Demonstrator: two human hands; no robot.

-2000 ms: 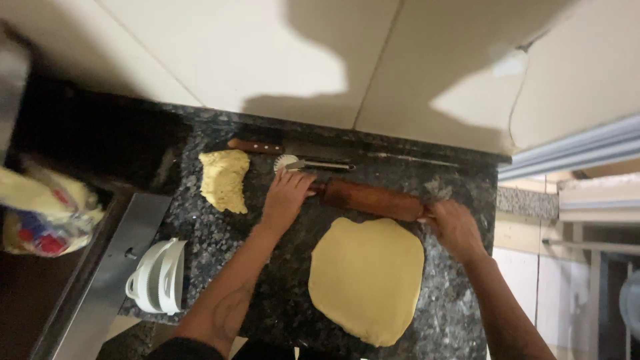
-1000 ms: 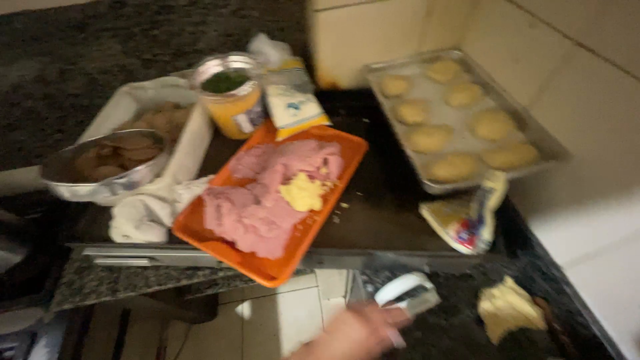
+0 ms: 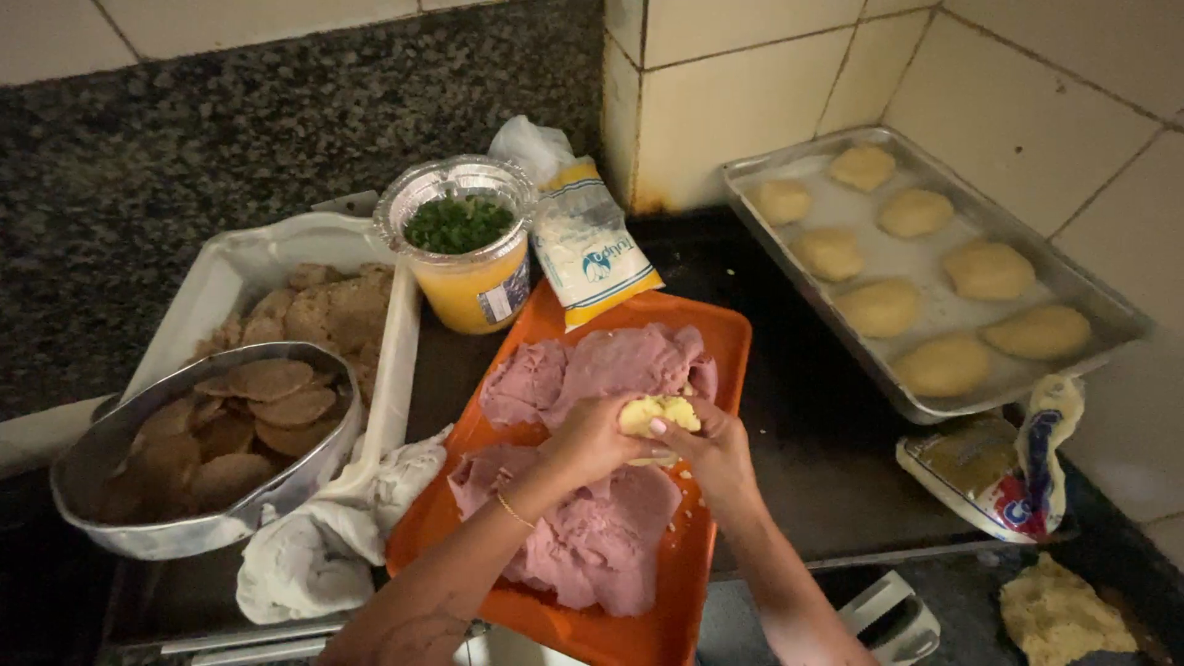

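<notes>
My left hand (image 3: 597,439) and my right hand (image 3: 717,453) meet above an orange tray (image 3: 421,546), both closed around a lump of pale yellow food (image 3: 659,416), perhaps cheese or butter. Thin slices of pink deli meat (image 3: 638,361) lie in two heaps on the tray beneath and beside them. Pale crumbs are scattered near the right heap edges. What lies under my palms is partly hidden by the fingers.
A metal baking tray (image 3: 1027,370) with several dough pieces (image 3: 988,270) stands right. Left are a white tub (image 3: 185,305), an oval metal pan (image 3: 356,407) of brown discs, and a white cloth (image 3: 310,560). Behind stands a plastic container (image 3: 462,287) topped with chopped greens. A dough scrap (image 3: 1064,610) lies lower right.
The view has swung from the rolled dough to the food trays. Two seconds ago both hands held a rolling pin; now they hold the yellow lump over the orange tray.
</notes>
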